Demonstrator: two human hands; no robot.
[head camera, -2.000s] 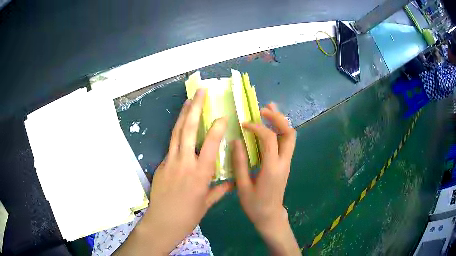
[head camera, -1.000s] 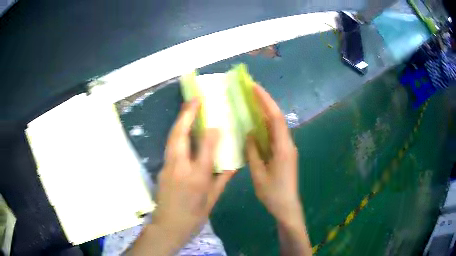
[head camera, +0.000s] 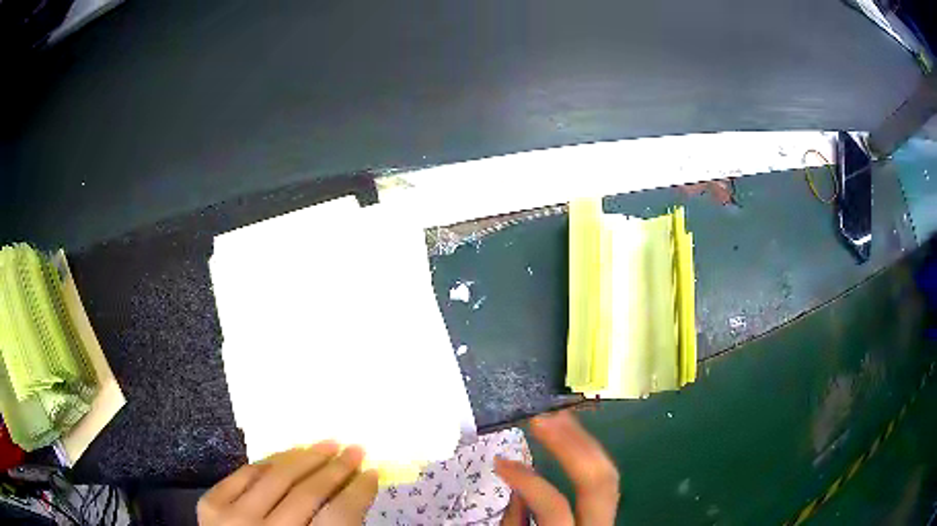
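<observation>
The unfolded sheet stack (head camera: 334, 329), white from glare, lies on the bench with its near edge over my lap. My left hand (head camera: 293, 488) has its fingertips at that near edge, beside a yellow-lit part; its thumb is hidden, so I cannot tell if it grips a sheet. My right hand (head camera: 565, 478) is over the lap's right side, blurred and cut off by the bottom edge, fingers apart and empty. The folded pieces stack (head camera: 632, 303), yellow-green with raised long edges, lies on the green bench, touched by neither hand.
A ridged yellow-green bundle (head camera: 41, 344) rests on a cream board (head camera: 98, 375) at far left, with something red (head camera: 8, 450) and cables (head camera: 62, 500) below. A smartphone (head camera: 854, 195) and thin yellow ring (head camera: 819, 177) lie right. A white rail (head camera: 616, 170) runs behind.
Both hands have let go of the folded stack, which now lies on the bench. My left hand has moved to the white sheets. The view has turned left, showing the far-left bundle.
</observation>
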